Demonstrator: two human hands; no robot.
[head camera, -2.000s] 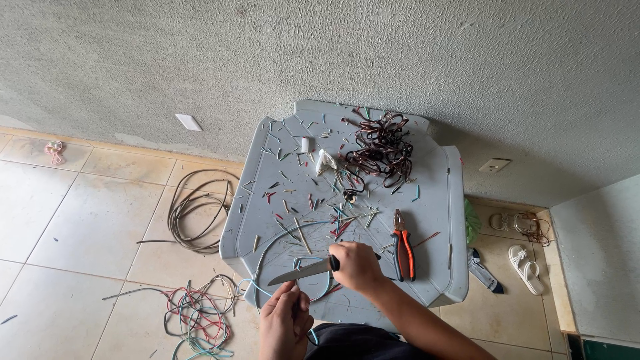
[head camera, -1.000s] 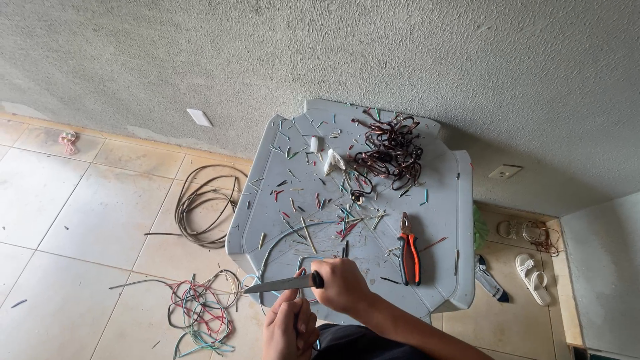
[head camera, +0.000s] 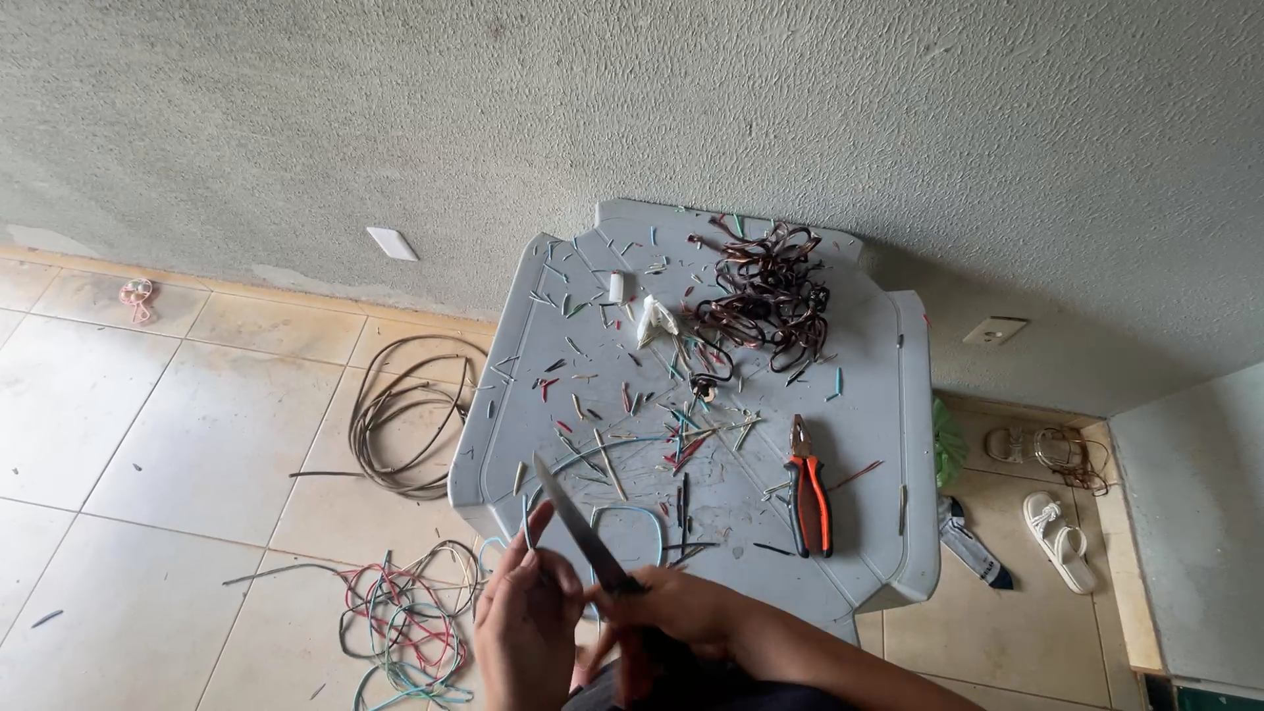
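At the table's near edge, my left hand (head camera: 528, 602) pinches a light blue insulated wire (head camera: 526, 523) between thumb and fingers. Just right of it, my right hand (head camera: 662, 612) grips a knife by its dark handle. The knife blade (head camera: 583, 523) points up and to the left, apart from the wire's pinched end. More blue wire loops over the grey plastic table (head camera: 869, 395), among many scraps of coloured insulation (head camera: 681, 449). Pliers with red and black handles (head camera: 810, 504) lie on the right. A tangle of dark brown wire (head camera: 770, 286) lies at the back.
A white cylinder (head camera: 616, 287) and a crumpled white piece (head camera: 655, 321) lie on the table. Left on the tiled floor are a coiled grey cable (head camera: 360, 425) and tangled coloured wires (head camera: 405, 612). A sock (head camera: 973, 543) and white sandal (head camera: 1062, 543) lie right. A textured wall stands behind.
The knife blade has swung from nearly level to pointing steeply up and left. My left hand has turned more upright, with the blue wire's end raised. Both hands keep their hold.
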